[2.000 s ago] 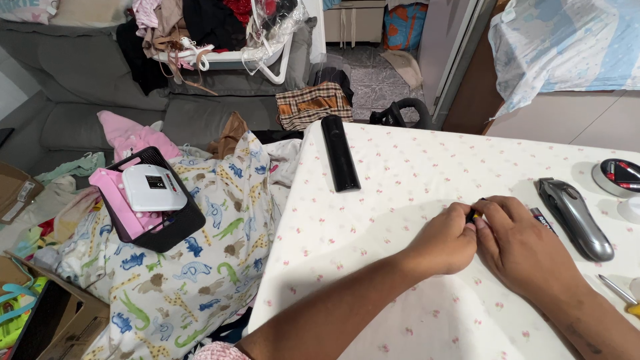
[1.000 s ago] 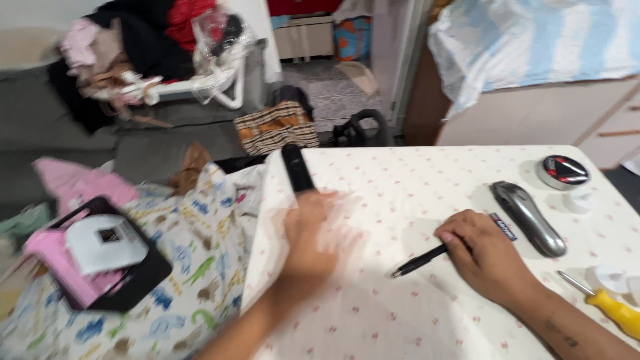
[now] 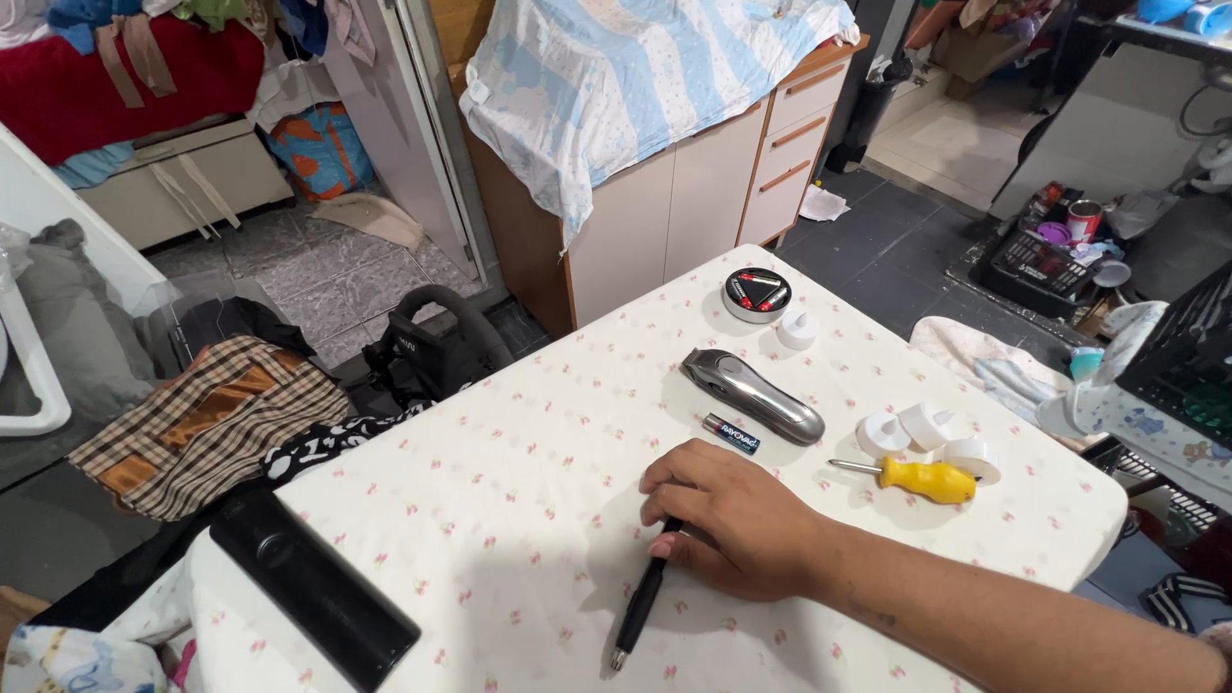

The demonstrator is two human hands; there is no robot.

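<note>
My right hand (image 3: 727, 525) rests on the flowered tablecloth, its fingers closed round one end of a slim black pen-like tool (image 3: 639, 608) with a metal tip pointing toward me. Just beyond the fingers lies a Rayovac battery (image 3: 731, 433), beside a grey metallic hair clipper (image 3: 754, 395). A yellow-handled screwdriver (image 3: 927, 479) lies to the right, against several white tealight-like pieces (image 3: 927, 425). Farther back are a round tin (image 3: 757, 295) holding red-and-black batteries or similar small cylinders and one more white piece (image 3: 797, 329). A black case (image 3: 315, 589) lies at the table's left edge. My left hand is out of view.
The table (image 3: 539, 414) has its far corner near a white cabinet (image 3: 712, 192) draped with a blue-and-white cloth (image 3: 626, 87). A black stroller-like handle (image 3: 438, 327) and a plaid bag (image 3: 217, 414) are beyond the left edge. Black baskets (image 3: 1039, 260) stand at the right.
The left hand, near the black case a second ago, is out of view. Both hands were together two seconds ago. The right hand still holds the black tool. The view has swung right.
</note>
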